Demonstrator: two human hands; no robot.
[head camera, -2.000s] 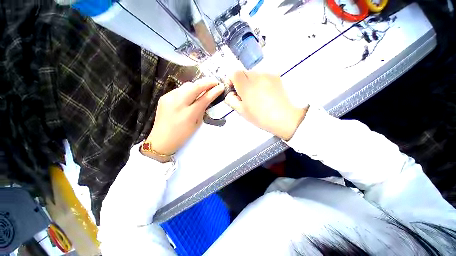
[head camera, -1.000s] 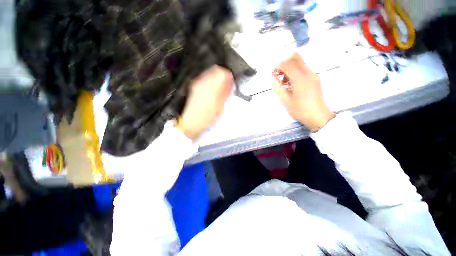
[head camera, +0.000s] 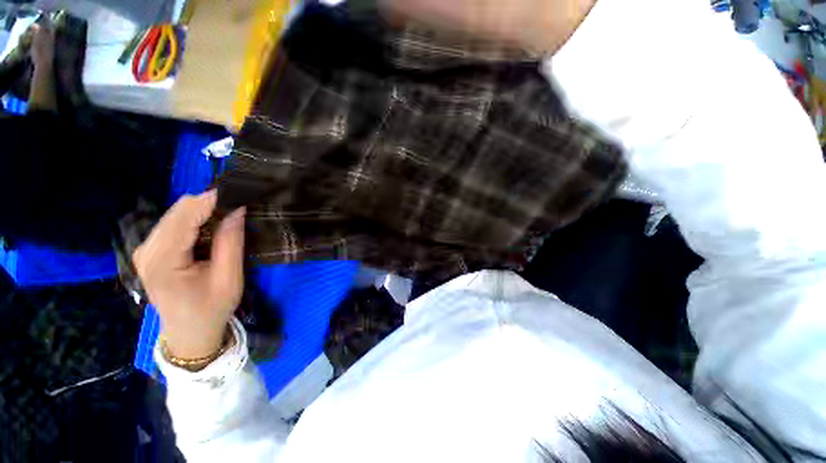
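The dark plaid garment piece (head camera: 398, 163) with thin cream checks is spread in front of my chest, blurred in places. My left hand (head camera: 195, 262) pinches its left edge between thumb and fingers, above the blue crate. My right hand (head camera: 489, 23) is at the top edge of the picture, cut off and blurred, over the upper part of the cloth. Its fingers are not clear, so its hold on the cloth cannot be told.
The blue crate (head camera: 303, 303) with dark cloth is below. A cardboard box (head camera: 208, 59) with yellow tape stands at upper left, beside red and yellow scissors loops (head camera: 156, 54). Part of a person's arm (head camera: 41, 68) shows far left. Other scissors loops are at the right edge.
The view has swung left, and the needle area is out of the picture. The plaid cloth has moved off the machine table toward my body. My left hand has moved left and down with its edge.
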